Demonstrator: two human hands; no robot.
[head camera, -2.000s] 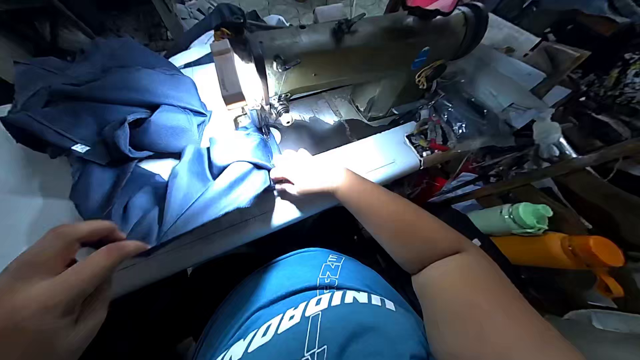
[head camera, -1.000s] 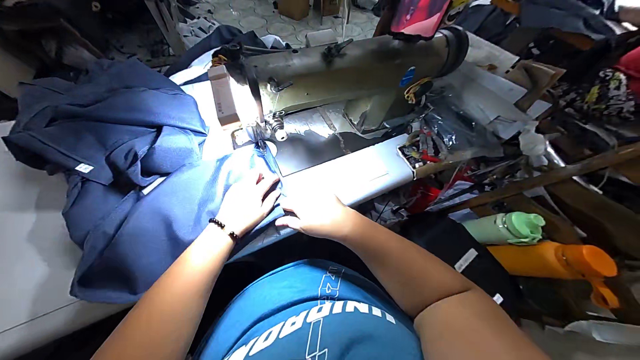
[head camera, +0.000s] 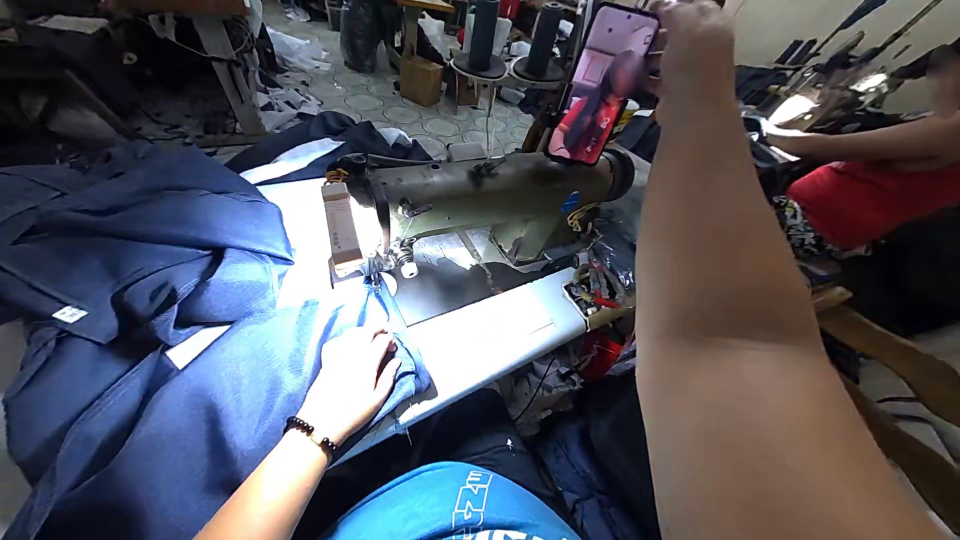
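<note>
Navy blue fabric (head camera: 202, 420) spreads over the white sewing table (head camera: 502, 322), its narrow end under the needle area of the olive-green industrial sewing machine (head camera: 487, 191). My left hand (head camera: 356, 375), with a dark bead bracelet at the wrist, rests on the fabric just in front of the presser foot, fingers bent. Raised at the upper right, my right hand (head camera: 694, 30) is at the edge of a smartphone (head camera: 604, 82) that stands upright above the machine's right end. Its fingers are partly out of view, so whether they grip the phone is unclear.
Thread cones (head camera: 484, 37) stand behind the machine. A small box (head camera: 341, 229) is upright at its head. Scraps and tools fill a tray (head camera: 589, 319) at the table's right end. Another person's arm (head camera: 862, 142) is at the far right. A wooden bar (head camera: 892, 360) lies at lower right.
My right hand has left the fabric and risen to the phone at the upper right. My left hand remains on the fabric near the needle. The view has tilted upward.
</note>
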